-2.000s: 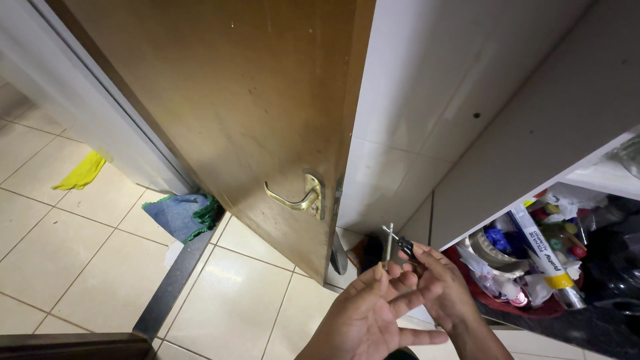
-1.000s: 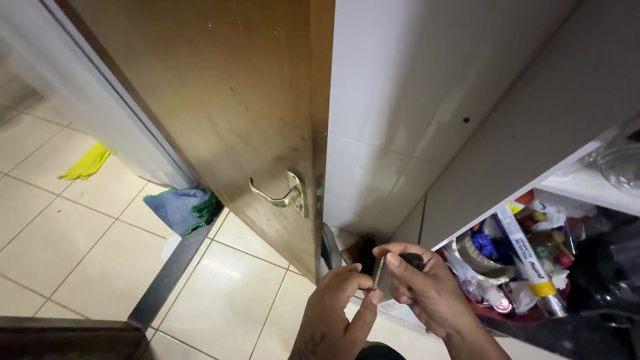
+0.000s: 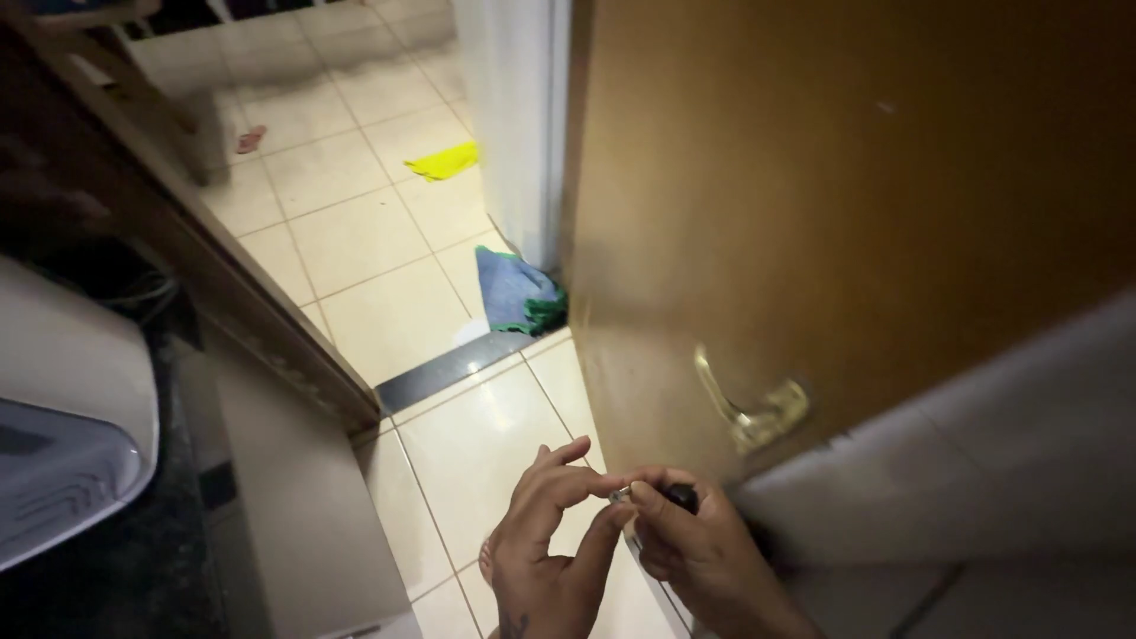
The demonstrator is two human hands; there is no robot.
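Observation:
My left hand point(image 3: 559, 532) pinches a small metal piece point(image 3: 619, 494) between thumb and index finger, its other fingers spread. Touching the same piece is my right hand point(image 3: 692, 541), which also holds a black object point(image 3: 682, 497), partly hidden by the fingers; its kind cannot be told. Both hands are low in the view, over the tiled floor. Just above and to the right of them is the brass lever handle point(image 3: 750, 413) of a brown wooden door point(image 3: 799, 195).
A blue cloth with green edging point(image 3: 519, 293) lies by the door frame point(image 3: 524, 133), at a dark threshold strip point(image 3: 457, 364). Beyond is a yellow cloth point(image 3: 444, 161) on the tiles. A white appliance point(image 3: 80, 355) stands on a dark counter point(image 3: 98, 550) at left.
The view has swung left, so the shelf of clutter is out of sight. Two seconds ago a thin metal rod and black-handled item showed in my hands; now the fingers cover most of them.

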